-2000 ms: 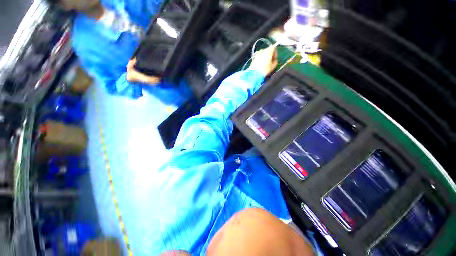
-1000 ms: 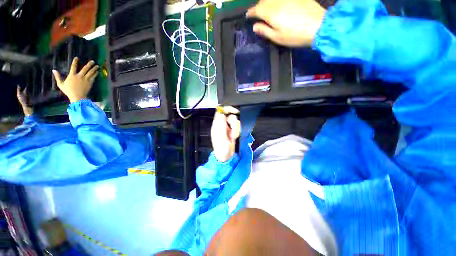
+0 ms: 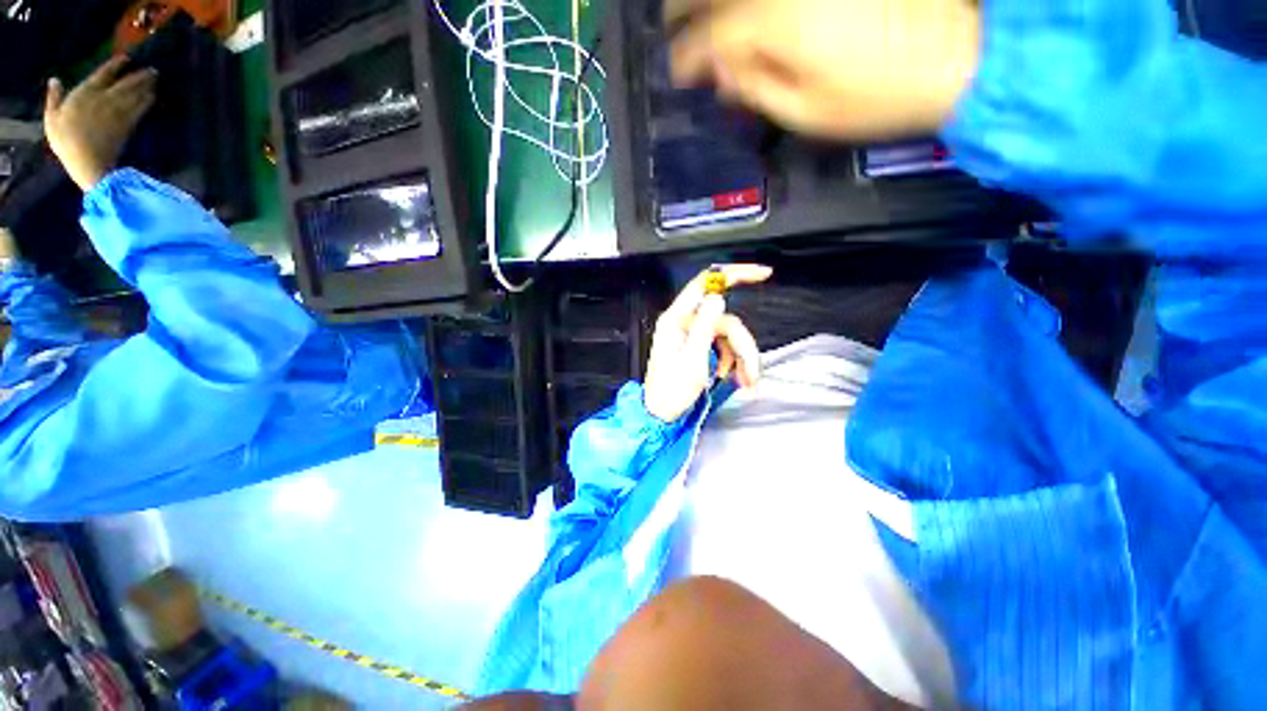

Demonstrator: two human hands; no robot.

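A dark foam tray [image 3: 834,222] lies on the green mat in front of me. A phone [image 3: 709,183] with a dark screen and a small red block at its lower edge sits in its left slot. A second phone [image 3: 906,159] shows only its lower edge. My right hand [image 3: 820,63], blurred, is over the tray and hides parts of both phones; its fingers are apart, and contact cannot be told. My left hand [image 3: 702,340] is below the tray's front edge, fingers partly bent and apart, holding nothing visible, with a gold-yellow spot on a finger.
White cable [image 3: 498,153] lies coiled on the green mat [image 3: 473,104]. Another phone tray [image 3: 292,208] is left of it. Stacked black trays [image 3: 486,417] stand below the bench edge. A neighbouring worker in blue [image 3: 209,375] reaches over black trays at far left. Yellow-black tape crosses the floor.
The view has swung from the side to the bench since the oldest frame. Since one second ago, my left hand has moved right and up, and my right hand has shifted over the left phone's upper part.
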